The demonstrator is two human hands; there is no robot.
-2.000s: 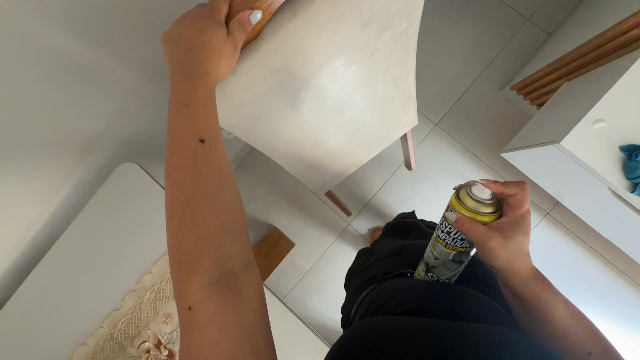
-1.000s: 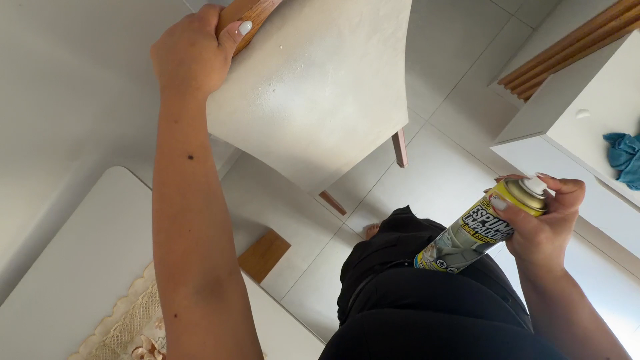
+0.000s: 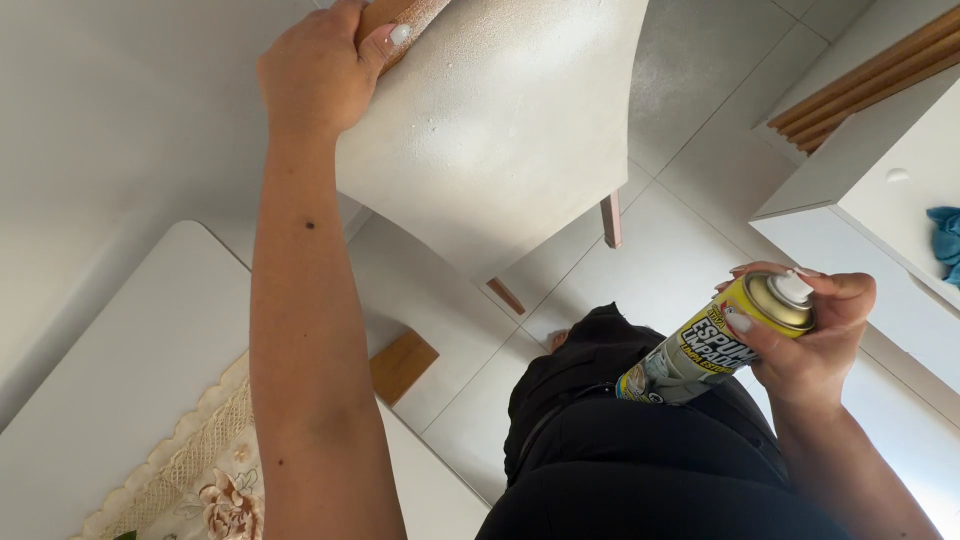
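My left hand [image 3: 322,67] grips the wooden top rail [image 3: 397,26] of a chair at the upper middle, its thumb with a white nail over the wood. The chair's off-white upholstered seat [image 3: 510,142] has white foam specks and a shiny, wet-looking patch; white specks lie on the rail too. At the lower right my right hand [image 3: 810,337] holds a yellow and grey aerosol can of cleaning foam [image 3: 697,345], tilted up to the right, with a finger at its white nozzle [image 3: 792,286]. The can's base is near my black clothing.
A white table [image 3: 112,322] with a lace-edged floral runner [image 3: 195,435] is at the lower left, a wooden piece [image 3: 403,367] beside its edge. White furniture [image 3: 885,195] bearing a teal cloth [image 3: 946,236] stands right, below wooden slats [image 3: 862,82]. Two chair legs show above the tiled floor.
White specks now cover the chair rail and more of the upholstery than before. My right hand has moved the can, which leans further over than two seconds ago. My left hand keeps its hold.
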